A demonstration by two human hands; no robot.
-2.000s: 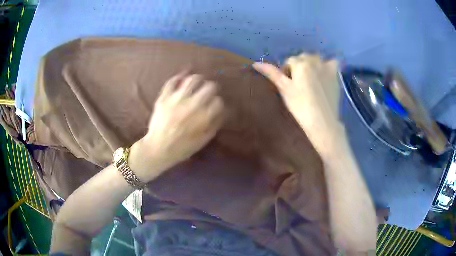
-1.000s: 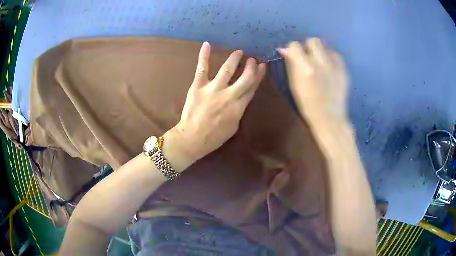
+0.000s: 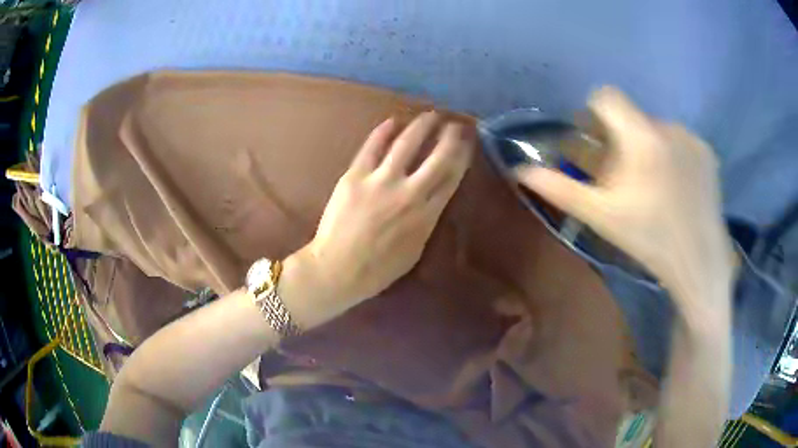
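Note:
A brown garment piece [image 3: 262, 175] lies spread over the blue-grey pressing table [image 3: 289, 35] and hangs over its near edge. My left hand [image 3: 385, 201], with a watch on the wrist, rests on the cloth with its fingertips near the far edge. My right hand [image 3: 647, 184], blurred, is closed around the handle of the steam iron [image 3: 534, 153]. The iron's pointed tip lies at the cloth's far right edge, close to my left fingertips. My right hand hides most of the handle.
A tied brown garment bundle [image 3: 131, 306] hangs at the left table edge over a yellow wire rack [image 3: 61, 297]. A shiny metal iron rest [image 3: 790, 354] is at the right edge. Dark lint specks lie on the far part of the table.
My right hand has let go of the cloth edge and taken hold of the iron, now at the cloth's right edge. My left hand stays on the cloth, its fingers now closer together.

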